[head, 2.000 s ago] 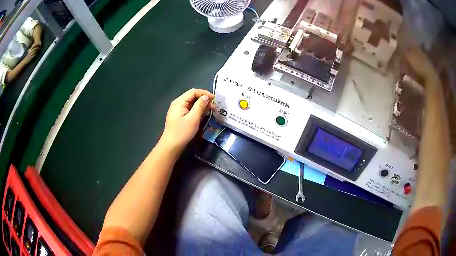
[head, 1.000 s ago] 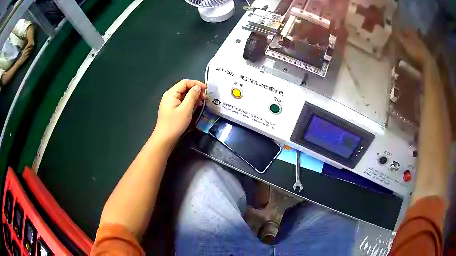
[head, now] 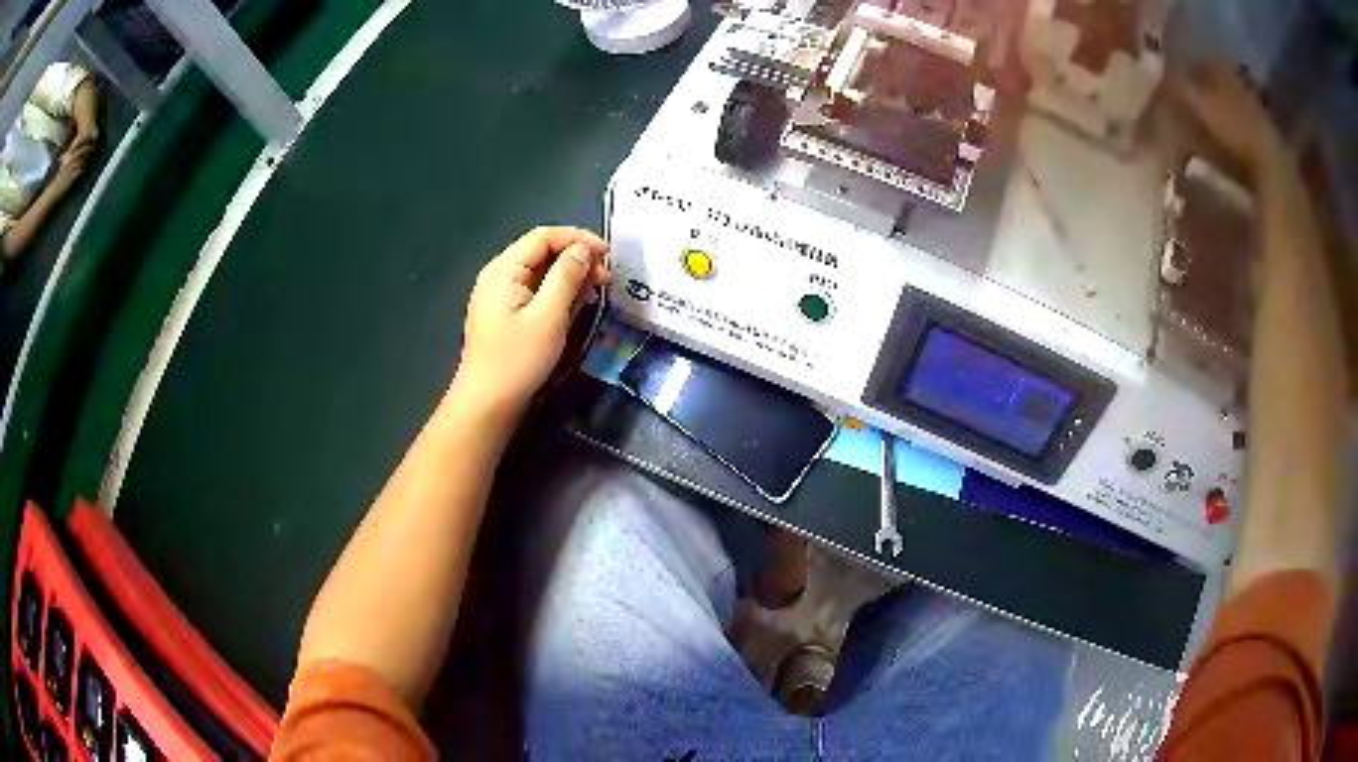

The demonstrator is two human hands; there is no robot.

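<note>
A white benchtop machine (head: 745, 276) stands in front of me, with a lit touchscreen (head: 983, 387), a yellow button (head: 699, 264) and a green button (head: 813, 307). My left hand (head: 521, 305) is at the machine's left front corner, thumb and fingertips together; whether something is between them cannot be seen. My right hand (head: 1229, 112) is blurred at the upper right, beyond the right fixture (head: 1206, 253), which the forearm partly covers. The left fixture (head: 894, 119) has a dark plate in a metal frame beside a black ribbed knob (head: 752, 122).
A smartphone (head: 730, 417) and a wrench (head: 889, 499) lie under the machine's front edge. A white fan (head: 633, 23) is cut off at the top. Red trays (head: 142, 640) stand lower left. Another person's arm (head: 60, 179) shows at the upper left.
The camera view has shifted, so the machine sits slightly higher and further left in the picture. My left hand remains at the corner and my right arm remains over the machine's right side.
</note>
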